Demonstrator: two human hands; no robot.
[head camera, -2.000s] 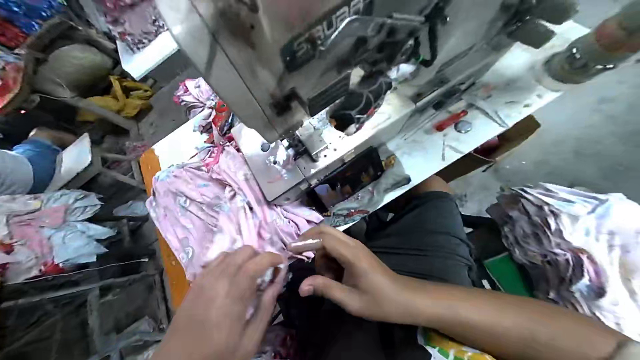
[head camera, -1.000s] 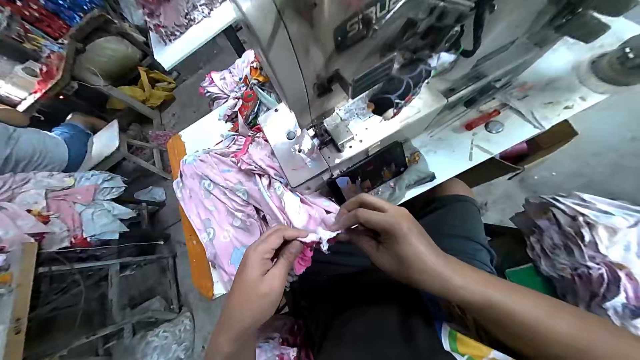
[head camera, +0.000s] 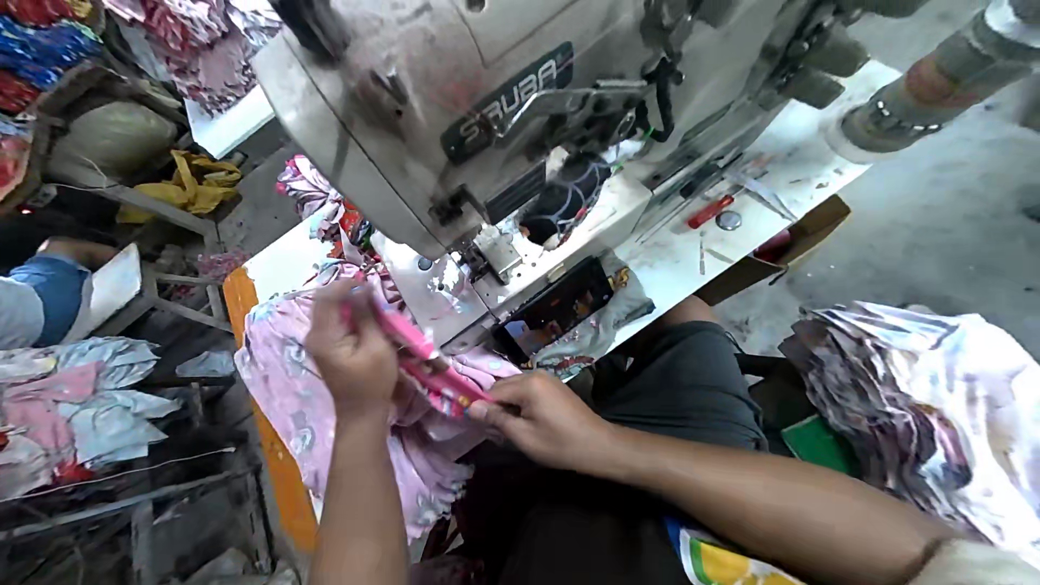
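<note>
A bright pink fabric band (head camera: 422, 355) is stretched between my two hands, in front of the needle area of a Siruba sewing machine (head camera: 487, 97). My left hand (head camera: 353, 349), slightly blurred, grips its upper end, raised over the pale pink printed cloth (head camera: 296, 390) on the table. The lower end is pinched between thumb and fingers of my right hand (head camera: 540, 418), near my lap. Part of the pink cloth hangs over the table edge beneath my hands. How the band joins the cloth cannot be told.
A phone (head camera: 556, 309) lies by the machine bed. A red-handled tool (head camera: 711, 211) and a small round metal thing (head camera: 728, 220) rest on the tabletop. Stacked fabric (head camera: 894, 406) stands at right, an open cardboard box (head camera: 800, 248) beyond the table. Another person's arm and blue clothing (head camera: 53, 284) show at left.
My hands were close together on a white and pink piece of fabric one second ago. Now they are apart, my left hand higher, with the bright pink band stretched between them.
</note>
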